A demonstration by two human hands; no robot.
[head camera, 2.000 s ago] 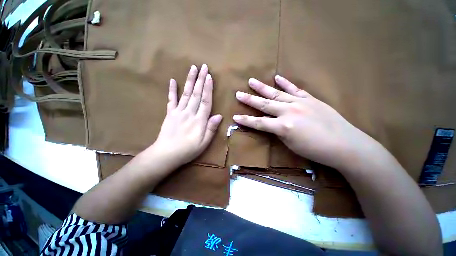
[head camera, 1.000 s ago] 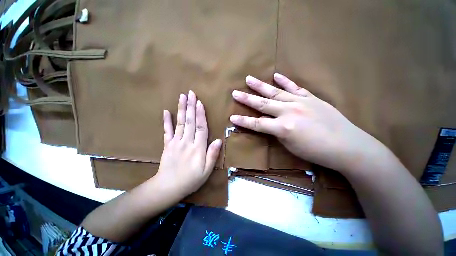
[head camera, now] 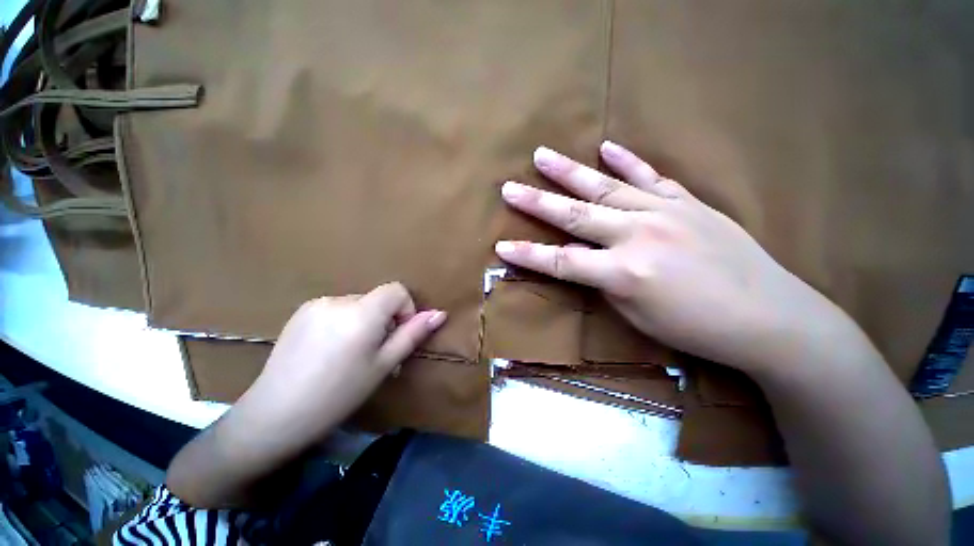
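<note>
The brown bag body panel (head camera: 310,160) lies flat with a vertical centre seam. My left hand (head camera: 347,347) is at its near edge, left of the notch, fingers curled and thumb against the index finger; whether cloth is pinched between them is hidden. My right hand (head camera: 641,256) lies flat on the panel above the notch, fingers spread, holding nothing. The rectangular bottom notch (head camera: 534,320) shows a brown layer inside, with a white corner bit (head camera: 495,279) at its upper left. Lower panel flaps (head camera: 433,400) show beyond the near edge.
Brown straps (head camera: 75,160) are bunched at the left, one strap end lying on the panel. A white tab (head camera: 150,11) sits at the top left edge. A black label (head camera: 945,336) is at the right. The white table (head camera: 577,427) shows through the notch. A dark apron (head camera: 513,496) is at the near edge.
My left hand has gone from flat with straight fingers to curled at the near edge, moving down and left. My right hand stays almost in place. The panel's left side has shifted left in view.
</note>
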